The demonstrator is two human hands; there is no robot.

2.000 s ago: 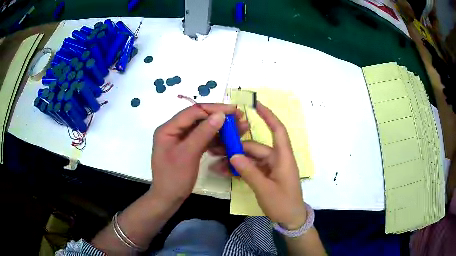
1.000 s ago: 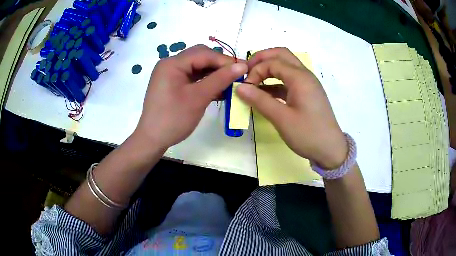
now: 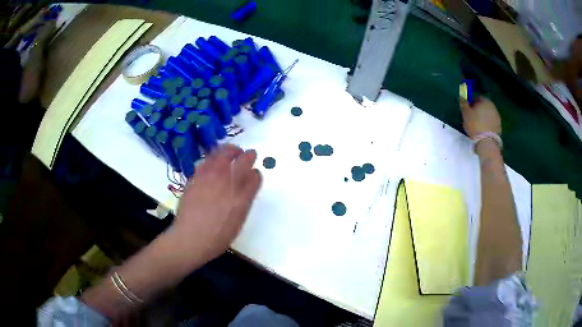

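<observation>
My left hand point(image 3: 220, 198) is blurred, over the white board at the near edge of the heap of blue battery cells point(image 3: 185, 96); its fingers are slightly bent and I see nothing in them. My right hand point(image 3: 482, 118) is stretched out over the green conveyor belt point(image 3: 306, 32) at the upper right. It holds a blue cell with a pale yellow patch point(image 3: 469, 91) at its fingertips. Several dark insulating discs point(image 3: 339, 209) lie loose on the board. A pale yellow sheet point(image 3: 440, 236) with dark edge lines lies folded over at the lower right.
A grey metal post point(image 3: 378, 51) stands at the board's far edge. A tape roll point(image 3: 142, 64) is beside the heap. Yellow strips point(image 3: 83, 89) lie at far left, a fanned sheet stack point(image 3: 554, 249) at far right. Another blue cell point(image 3: 244, 11) is on the belt. A person is partly visible at upper right.
The hands have parted. The right hand has moved out over the belt with the patched cell; the left has let go and moved to the heap. The view has swung left.
</observation>
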